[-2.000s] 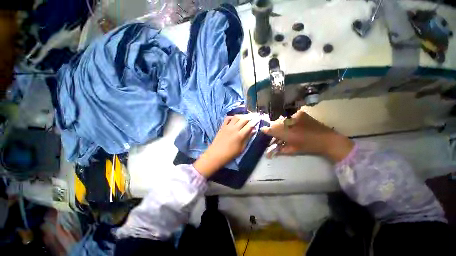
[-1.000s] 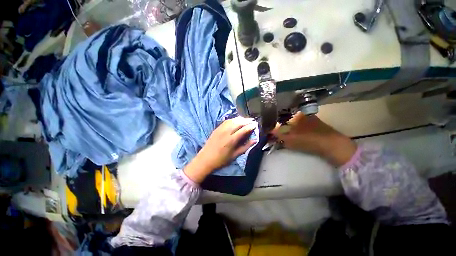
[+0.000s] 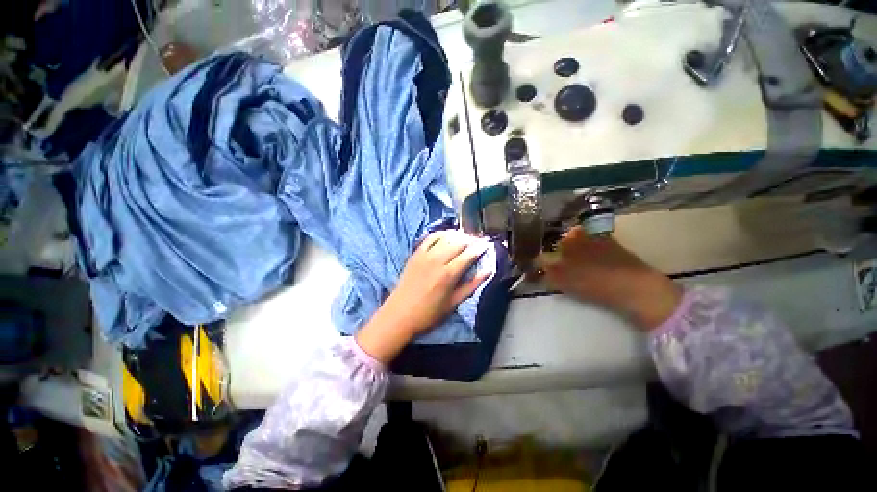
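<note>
A heathered light blue garment point(image 3: 389, 183) with navy trim point(image 3: 452, 359) lies on the machine bed, its edge at the needle area. My left hand point(image 3: 433, 288) lies on the garment, fingertips on it left of the needle, pressing it to the bed. My right hand point(image 3: 601, 274) is right of the needle area, its fingertips close to the navy edge behind the shiny curved guard point(image 3: 525, 216). What the right fingertips touch is hidden and blurred. The presser foot and needle are mostly hidden by the guard and fingers.
The cream sewing machine head point(image 3: 664, 106) with a green stripe spans the upper right. A pile of blue and navy cloth point(image 3: 192, 192) lies at left. A black and yellow bundle point(image 3: 173, 377) is at the table's left edge.
The navy-edged cloth has shifted slightly round beside the needle. The right hand's fingers have drawn in lower behind the guard, and the metal glint at its fingertips shows less. The view has shifted slightly.
</note>
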